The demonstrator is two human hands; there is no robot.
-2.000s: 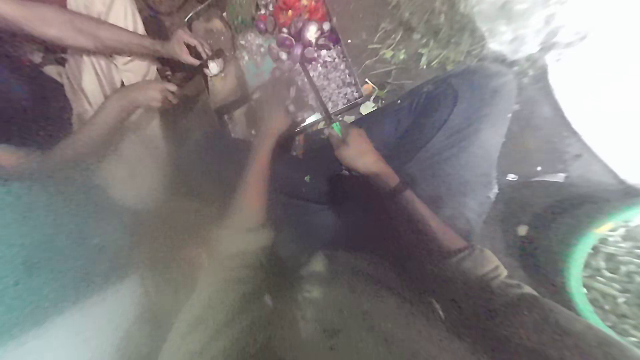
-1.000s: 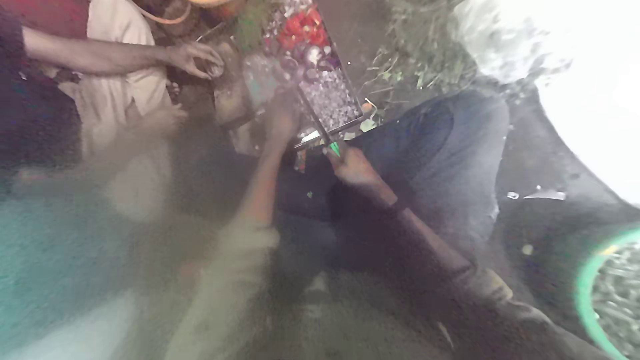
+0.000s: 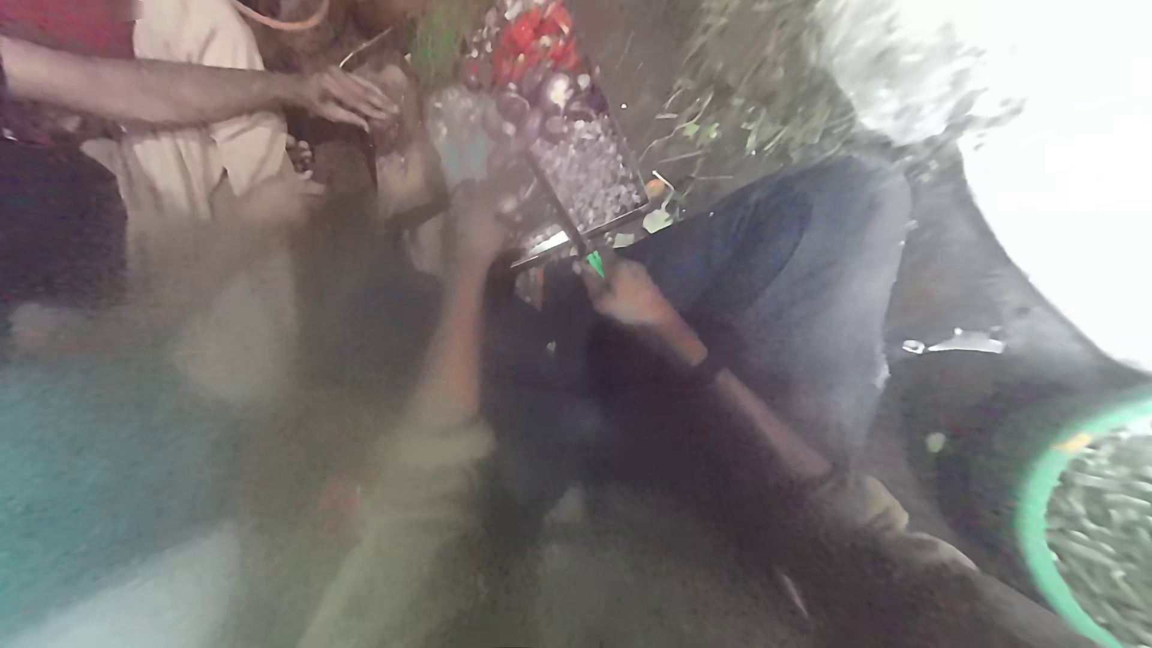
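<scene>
In the head view my right hand [image 3: 627, 290] is closed around the green handle of a knife [image 3: 565, 214], whose long dark blade points up and left. My left hand [image 3: 477, 216] is blurred, left of the blade near the tray's lower left side; whether it holds anything cannot be told. Beyond the hands lies a tray [image 3: 612, 214] with chopped pale pieces [image 3: 589, 166], purple onions [image 3: 560, 90] and red vegetables [image 3: 537, 40], probably tomatoes or peppers. A hazy, pale bluish thing [image 3: 463, 135] is beside the tray, above my left hand.
Another person's hand [image 3: 346, 97] reaches in from the left, over a brownish block-like thing [image 3: 400, 166]. Leafy stalks [image 3: 747, 117] lie on the ground right of the tray. A green-rimmed container [image 3: 1035, 513] with small pale pieces is at the lower right. White sheeting [image 3: 1071, 198] covers the upper right.
The other person's near hand has moved away from the small pale thing it was at two seconds ago, its fingers now stretched out. My right hand keeps its hold on the knife.
</scene>
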